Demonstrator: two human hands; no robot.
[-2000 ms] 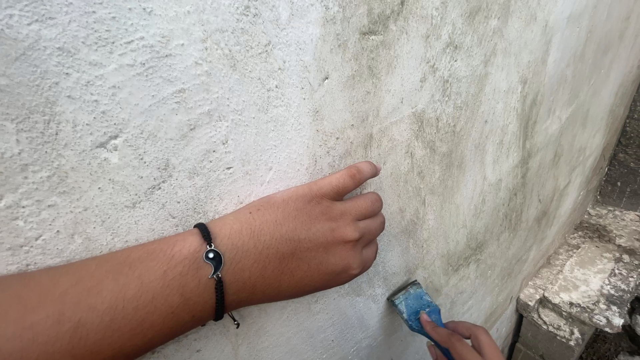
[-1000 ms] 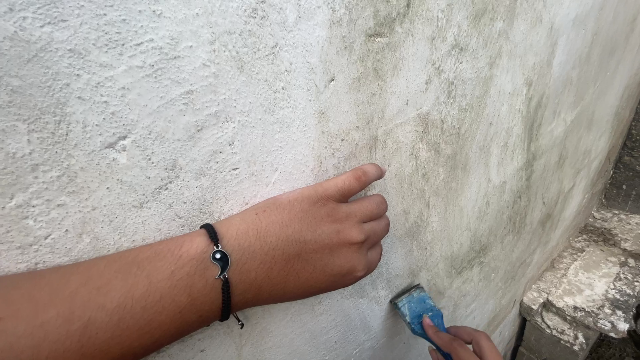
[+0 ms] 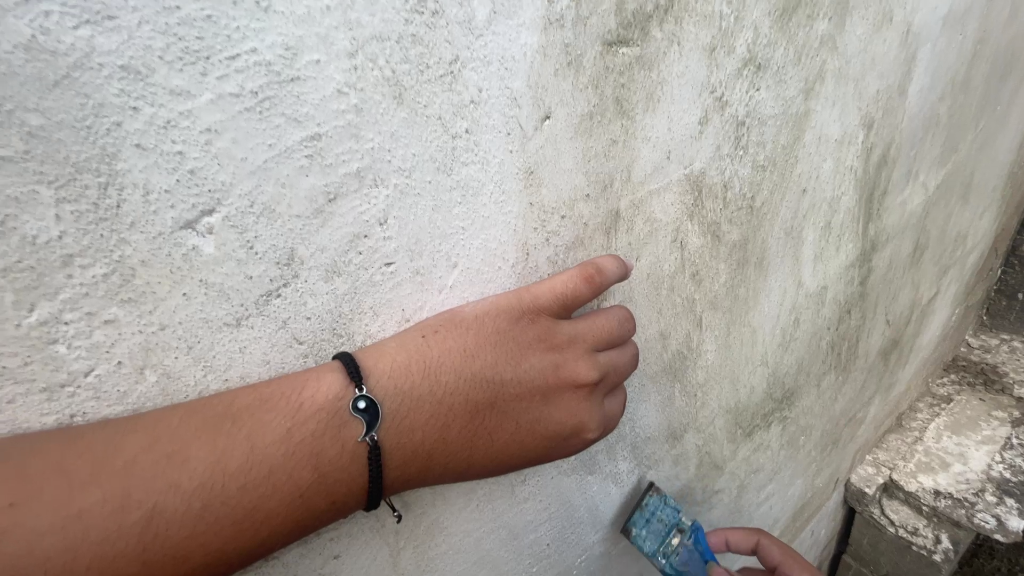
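A rough white plastered wall point(image 3: 448, 160) with grey-green stains fills most of the view. My left hand point(image 3: 528, 376) lies against it near the middle, back of the hand up, fingers curled and the thumb pointing right; no object shows in it. A black braided bracelet point(image 3: 366, 432) with a teardrop-shaped charm circles that wrist. At the bottom edge, my right hand point(image 3: 760, 552) grips the blue handle of a paint-stained scraper point(image 3: 660, 528), whose blade edge is at the wall, below and right of my left hand. The frame cuts off most of the right hand and the handle's lower end.
On the right, a weathered masonry ledge point(image 3: 952, 448) with peeling, whitish patches meets the foot of the wall. Dark rough ground point(image 3: 1010, 288) shows beyond it at the right edge. Small pits and cracks mark the plaster.
My right hand and the scraper sit slightly lower in view, with less of the hand visible. My left hand stays against the wall in much the same pose.
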